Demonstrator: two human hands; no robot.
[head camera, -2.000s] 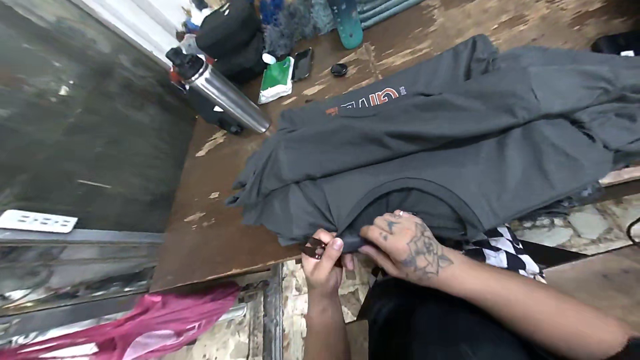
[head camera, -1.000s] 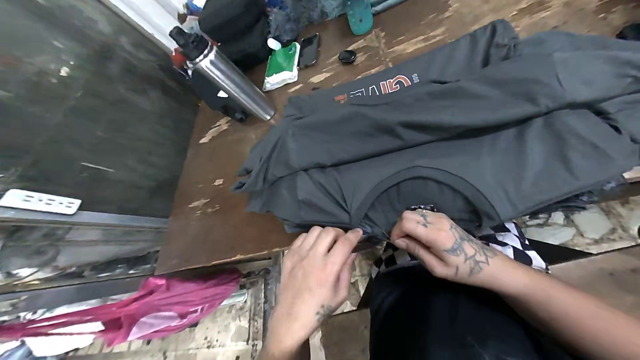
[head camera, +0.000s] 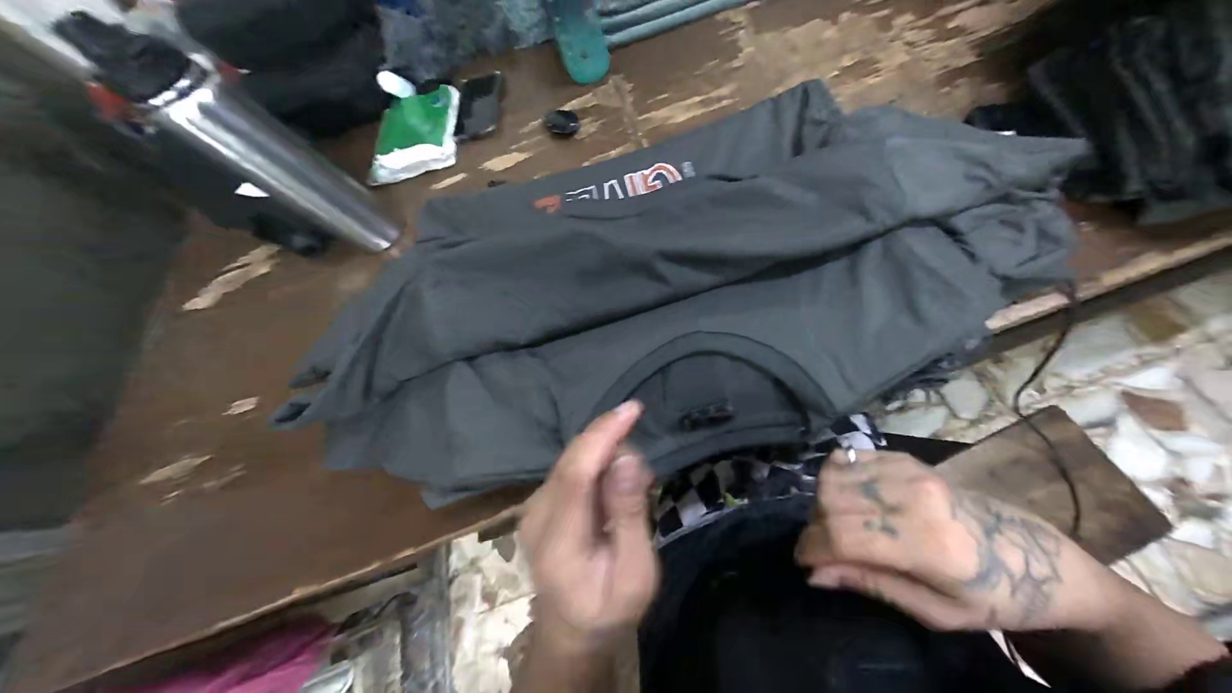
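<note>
A dark grey T-shirt (head camera: 674, 279) with a printed design lies in loose folds along the front edge of the wooden table (head camera: 221, 500). Its round ribbed collar (head camera: 712, 346) faces me, with a small dark mark inside the neck. My left hand (head camera: 592, 539) is raised at the collar's left side, blurred, fingers apart and nothing seen in it. To the right and lower, my right hand (head camera: 895, 539) has its fingers curled over my lap, beside a black-and-white checked cloth (head camera: 703, 496); whether it holds anything is hidden.
A steel bottle (head camera: 279, 154) lies at the back left, near a green and white packet (head camera: 416, 135), a phone (head camera: 479, 104) and a small black round object (head camera: 561, 122). Dark folded fabric (head camera: 1145, 115) is at the far right. Pink cloth (head camera: 250, 664) shows below the table edge.
Both hands were together at the near edge of the collar; now they are apart, the right one moved right and away from the shirt, the left one raised with its palm turned inward.
</note>
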